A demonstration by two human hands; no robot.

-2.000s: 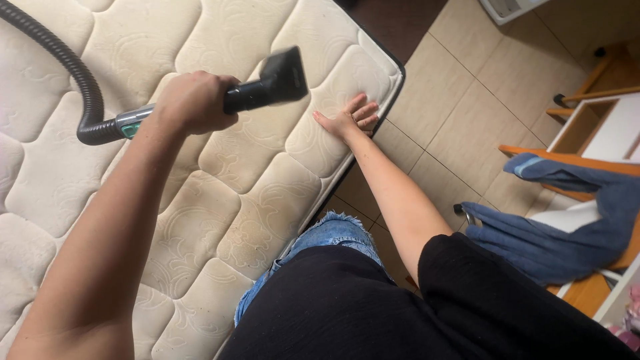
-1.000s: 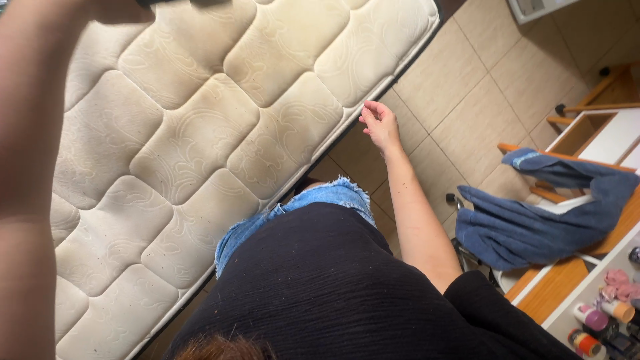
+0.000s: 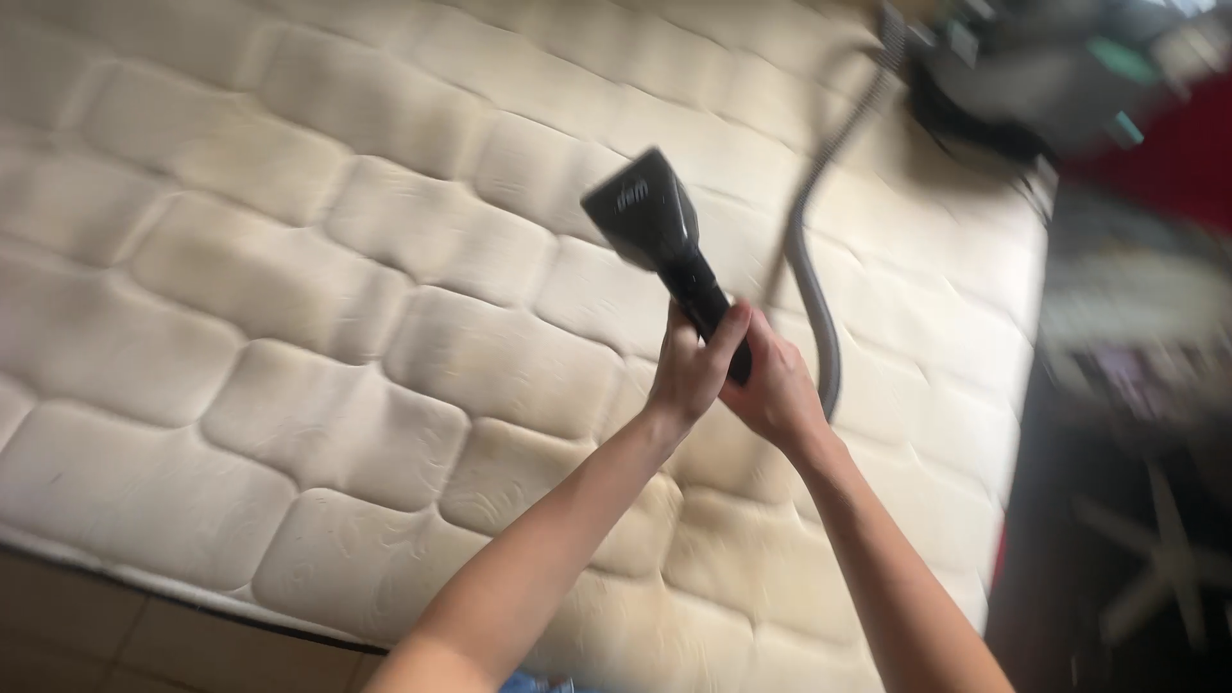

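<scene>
A black upholstery-cleaner nozzle (image 3: 643, 212) with a broad flat head is held above the quilted cream mattress (image 3: 500, 356), its head pointing up and left. Both hands close around its handle: my left hand (image 3: 685, 371) from the left side, my right hand (image 3: 775, 385) from the right side, the two touching near the thumbs. A grey ribbed hose (image 3: 804, 241) runs from behind my right hand to the top right. Yellowish-brown stains mark several of the mattress's quilted panels.
A blurred grey and black machine (image 3: 991, 87) stands at the mattress's top right corner, beside something red (image 3: 1174, 154). A star-shaped chair base (image 3: 1165, 558) is on the dark floor at right. Tiled floor (image 3: 173, 635) shows past the mattress edge at lower left.
My left hand, empty and near the mattress edge before, now grips the nozzle handle together with my right hand. The view has swung widely over the mattress.
</scene>
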